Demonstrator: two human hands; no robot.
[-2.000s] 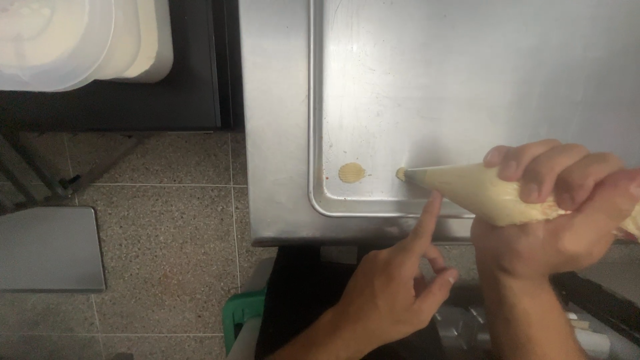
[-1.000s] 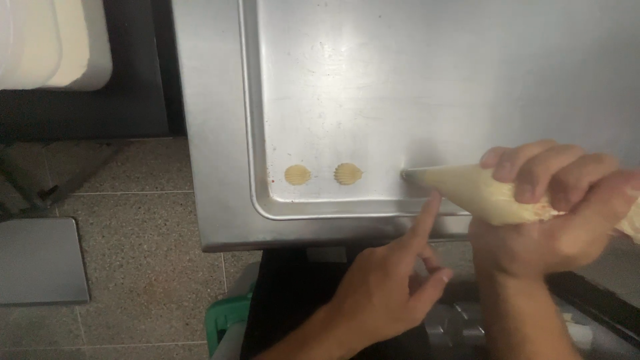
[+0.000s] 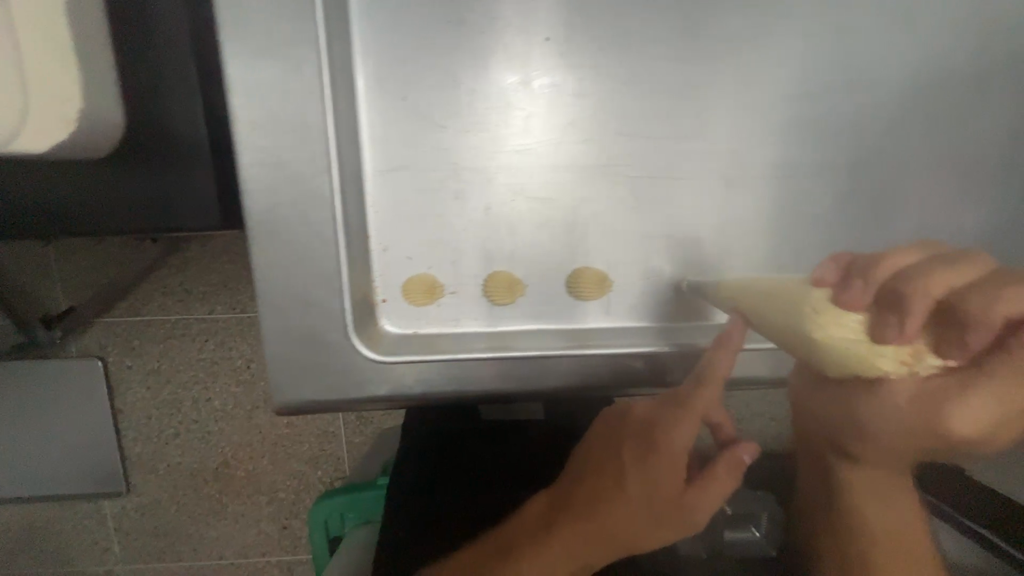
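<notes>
My right hand (image 3: 920, 352) squeezes a clear piping bag (image 3: 808, 324) filled with pale yellow dough, at the right. Its metal tip (image 3: 694, 286) points left, close over the metal baking tray (image 3: 560, 160). My left hand (image 3: 656, 464) has its index fingertip against the underside of the bag behind the tip; the other fingers are loosely bent and hold nothing. Near the tray's front rim lie three flat, ridged dough rounds in a row: one at the left (image 3: 422, 290), one in the middle (image 3: 504, 288) and one at the right (image 3: 590, 284), nearest the tip.
A translucent plastic container (image 3: 96, 96) with pale contents stands on a dark surface at the upper left. Below are a speckled tiled floor (image 3: 208, 448), a grey flat panel (image 3: 60, 428) and a green object (image 3: 344, 512). Clear plastic packaging (image 3: 748, 524) sits under my hands.
The row has grown from one finished round with dough at the tip, to two, to three. The bag's tip is now farther right along the tray. The view has shifted over the tray.
</notes>
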